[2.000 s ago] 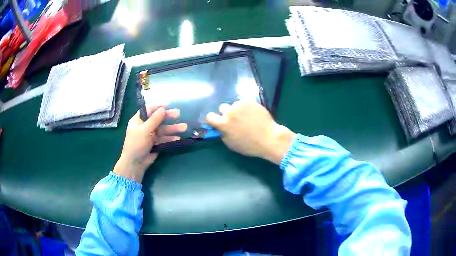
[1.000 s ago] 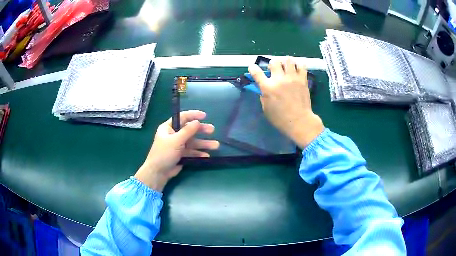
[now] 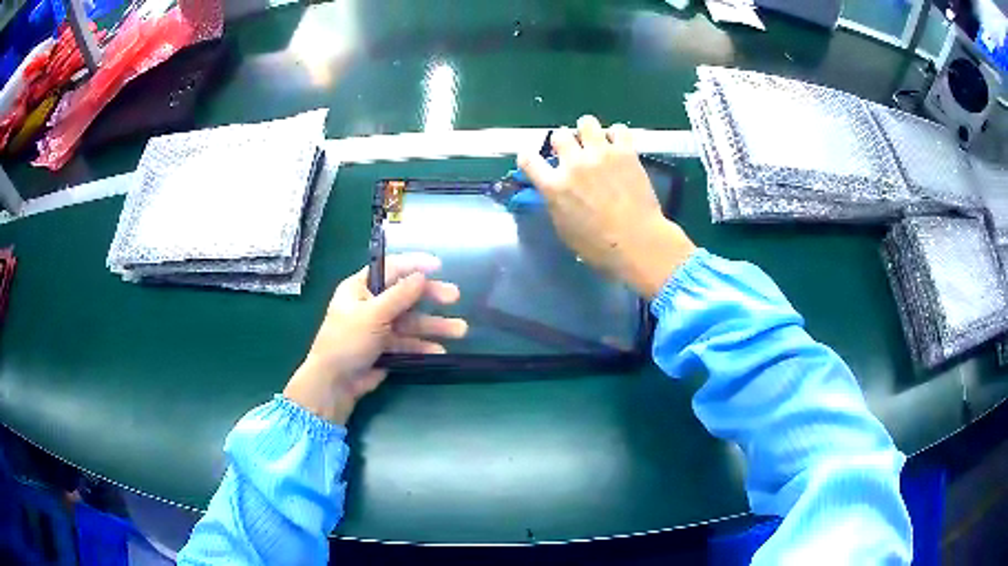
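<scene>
A clear touch panel (image 3: 453, 232) with a black border is held over the green bench. An orange-gold flex cable (image 3: 395, 201) shows at its upper left corner. My left hand (image 3: 387, 321) grips the panel's left edge near the lower corner; its fingers show through the glass. My right hand (image 3: 602, 199) holds blue-handled cutters (image 3: 524, 196), with the dark tip at the panel's top edge. The fingers partly hide the handles. A second black-bordered panel (image 3: 665, 182) lies beneath and behind, partly hidden.
A pile of bubble bags (image 3: 216, 199) lies at the left. Silvery bagged panels (image 3: 812, 144) stand at the right, with another thick stack (image 3: 948, 282) nearer. A crumpled red plastic bag (image 3: 133, 72) is at the far left. A white strip (image 3: 442, 144) crosses the green bench (image 3: 531, 453).
My right hand moved with the cutters from the panel's lower edge to its top edge, then a little left along it. My left hand still grips the left edge.
</scene>
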